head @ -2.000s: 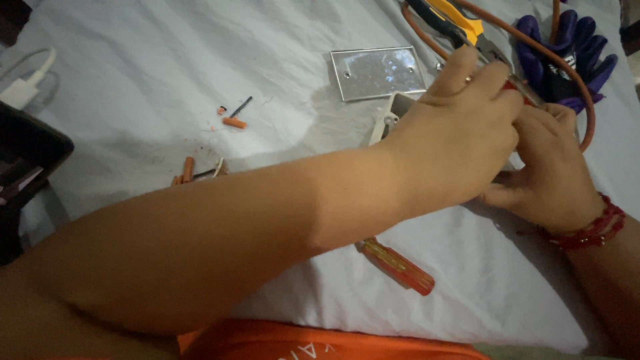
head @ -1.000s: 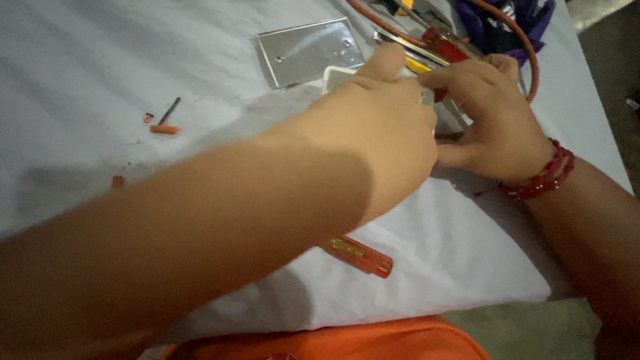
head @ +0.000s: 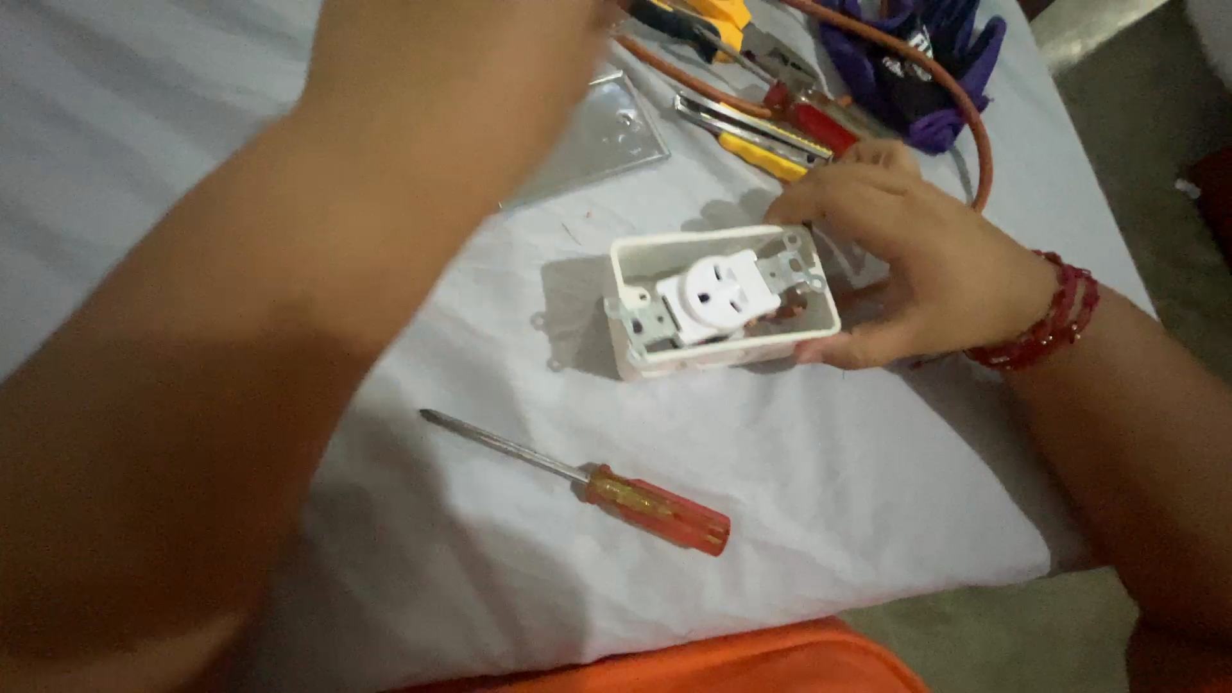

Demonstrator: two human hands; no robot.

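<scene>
My right hand (head: 914, 260) grips the right end of a white plastic electrical box (head: 712, 361), fingers behind it and thumb on its near side. A white electrical receptacle (head: 717, 296) with metal mounting ears sits slightly askew in the box opening. My left hand (head: 472, 48) is blurred at the top edge, its fingers beyond the frame; whatever it may hold is hidden. Partly covered by the left hand and arm, a shiny metal cover plate (head: 606, 144) lies on the white cloth. Nearer me rests a screwdriver (head: 654, 510) with a translucent red-orange handle, its tip pointing left.
Behind the box lie a yellow utility knife (head: 765, 154), a red-handled tool (head: 823, 125), yellow-and-black pliers (head: 707, 29), an orange cable (head: 962, 106) and purple-and-black gloves (head: 914, 77). The white cloth's edge (head: 1088, 183) runs down the right side.
My left hand has left the box and moved up toward the top edge, uncovering the box and receptacle. My right hand stays at the box. The screwdriver's shaft now shows. The view has shifted.
</scene>
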